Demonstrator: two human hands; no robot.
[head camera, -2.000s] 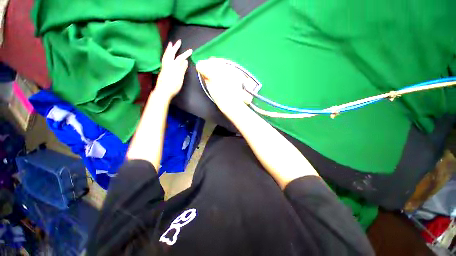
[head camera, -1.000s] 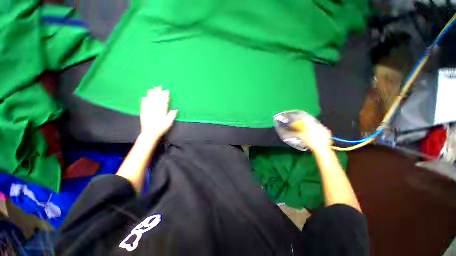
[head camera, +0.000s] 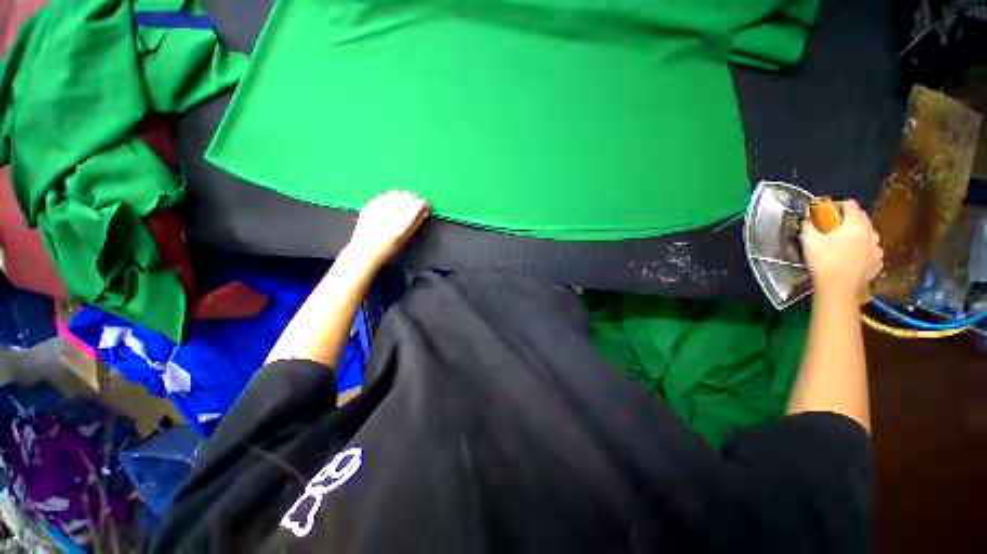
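The green garment (head camera: 487, 130) lies spread on the black ironing pad (head camera: 541, 258), its curved hem (head camera: 563, 233) towards me. My left hand (head camera: 392, 222) rests at the hem, left of its middle, fingers curled at the edge; whether it grips the cloth I cannot tell. My right hand (head camera: 844, 251) is closed on the orange-yellow handle of the steam iron (head camera: 779, 243). The iron is just right of the garment's right corner, near the pad's right part. The blue and yellowish hose (head camera: 920, 322) runs off to the right from behind my right hand.
A crumpled green pile (head camera: 97, 141) with a dark blue strip lies at left, partly on red cloth (head camera: 22, 233). A blue cloth bundle (head camera: 195, 363) is below it. Green cloth (head camera: 693, 352) hangs below the pad's near edge. A brown-tan plate (head camera: 929, 184) stands at far right.
My right hand has carried the iron from the garment's left corner along to the right, off its right corner. My left hand's fingers, spread before, are now curled at the hem. The view has shifted right.
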